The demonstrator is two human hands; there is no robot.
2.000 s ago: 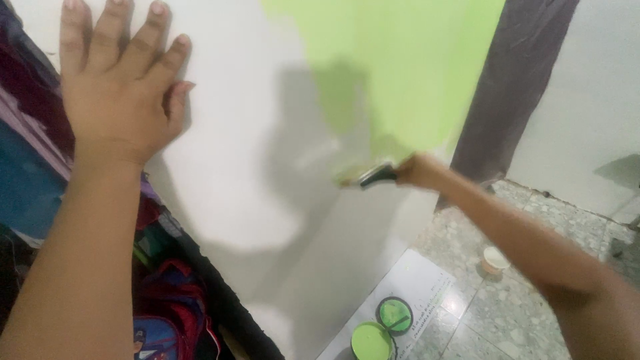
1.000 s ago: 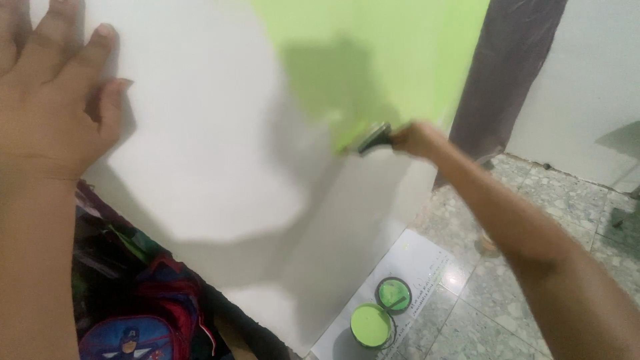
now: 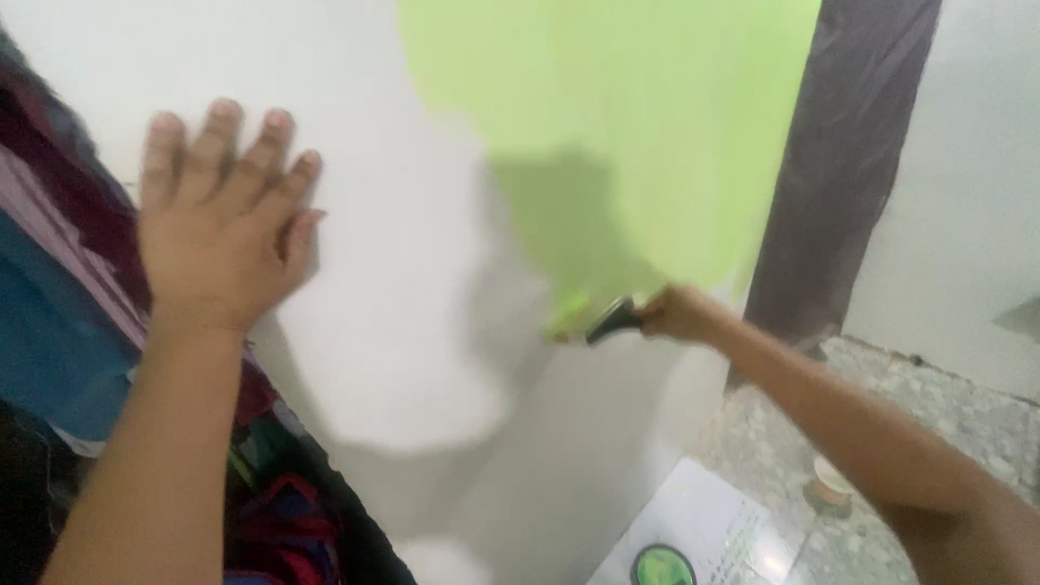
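My left hand point(image 3: 223, 223) lies flat against the white part of a wall point(image 3: 374, 244), fingers apart, nothing in it. My right hand point(image 3: 682, 315) grips the dark handle of a paintbrush point(image 3: 615, 321). Its bristles, blurred and green with paint, touch the wall at the lower edge of a light green painted area point(image 3: 650, 122). Shadows fall over the wall around the brush. Below, a round lid or container with green paint point(image 3: 664, 566) rests on a white sheet or board point(image 3: 707, 520), cut off by the frame's bottom edge.
Hanging clothes or fabrics point(image 3: 65, 325) and a red and blue bag point(image 3: 284, 528) line the left side. A dark grey vertical strip point(image 3: 837, 179) borders the green area on the right. A small round container point(image 3: 830, 481) stands on the speckled tile floor point(image 3: 877, 528).
The green area reaches lower around the brush than two seconds ago. My right hand still holds the brush at the wall. The view has shifted, and the open green paint tub has left the frame.
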